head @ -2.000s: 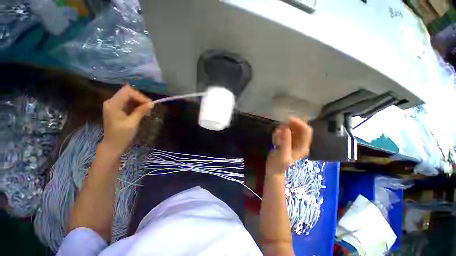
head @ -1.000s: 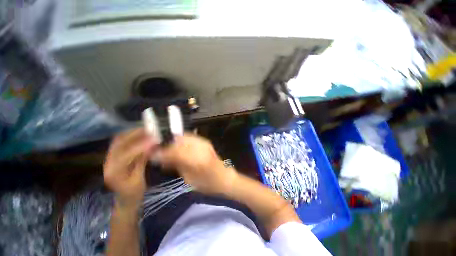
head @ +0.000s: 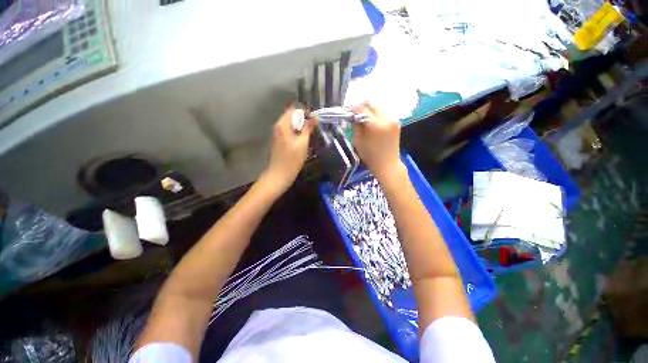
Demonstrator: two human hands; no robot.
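Note:
A wound cable coil (head: 332,113) is stretched between my two hands, at the tying head (head: 334,135) on the machine's right front. My left hand (head: 290,145) grips its left end, and my right hand (head: 377,135) grips its right end. The two white winding posts (head: 136,228) stand bare and still at the left, below the dark round hub. Loose lead wires (head: 266,273) fan across my dark-covered lap. The part of the coil inside the tying head is partly hidden.
The off-white machine housing (head: 213,92) fills the upper left, with a display panel (head: 53,53). A blue bin (head: 455,255) of coiled cables is right of my lap. A second blue bin (head: 565,170) farther right holds a white sheet. Clear plastic (head: 39,237) lies at left.
The posts have stopped spinning and the coil is off them. Both hands have moved right with it to the tying head. The view has shifted right.

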